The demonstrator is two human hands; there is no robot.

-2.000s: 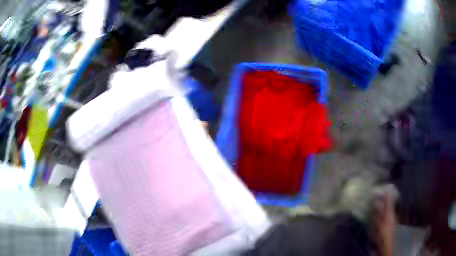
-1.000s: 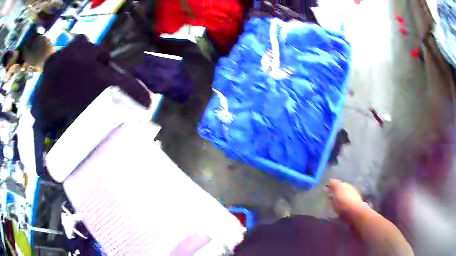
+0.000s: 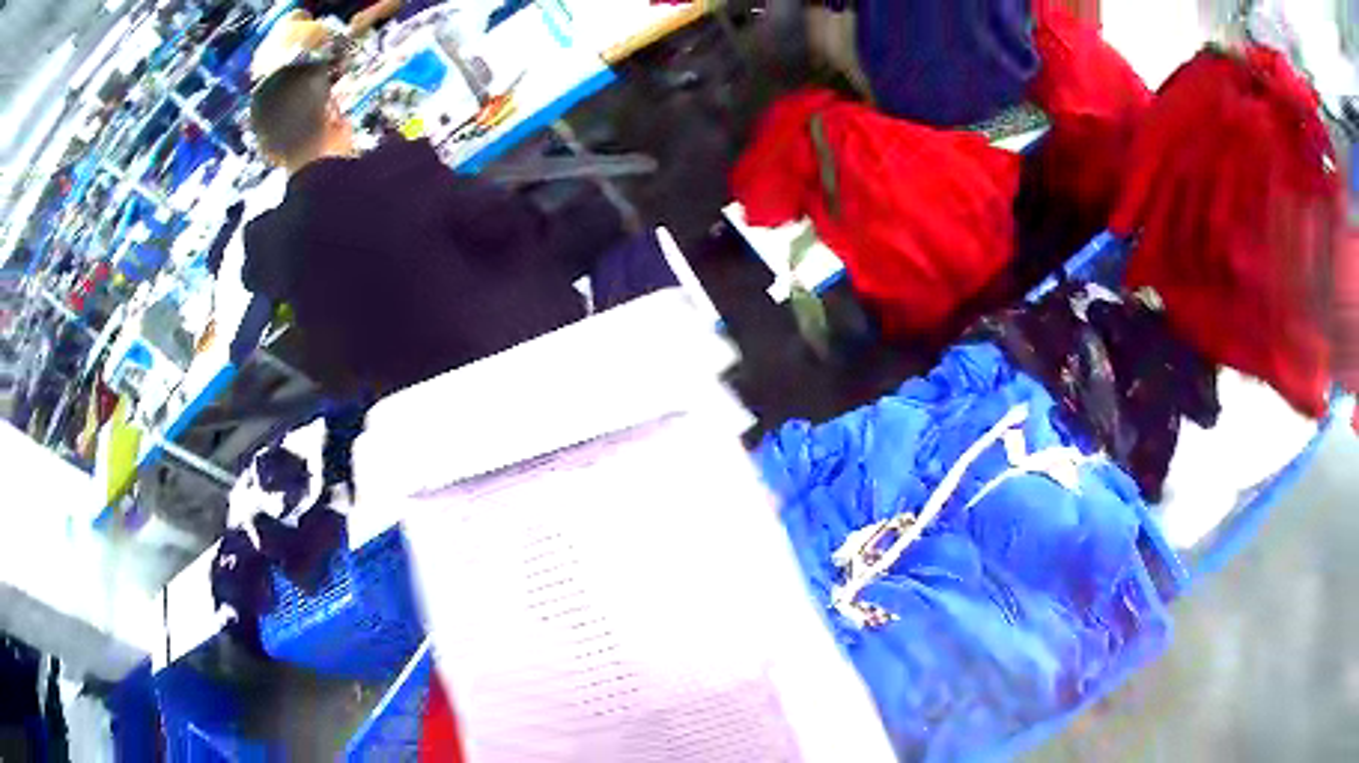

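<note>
A thick pad of white and pink printed order sheets point(image 3: 611, 596) fills the lower middle of the head view, its top pages folded over. It stands in front of the crates and garments. No hand shows in the frame now; whatever holds the pad is hidden or cut off by the lower edge. Bright blue garment bundles point(image 3: 969, 581) with white strips lie heaped in a blue crate right of the pad.
A person in dark clothing point(image 3: 403, 268) sits at blue-edged tables point(image 3: 522, 127) at upper left. Red garment bundles point(image 3: 909, 209) and dark patterned fabric point(image 3: 1110, 358) lie at upper right. A blue slatted crate point(image 3: 350, 604) with black and white pieces stands left of the pad.
The view has swung, bringing the seated person and red bundles further into the picture. The pad now sits nearer the middle. My right hand, seen low at right a second ago, is out of view.
</note>
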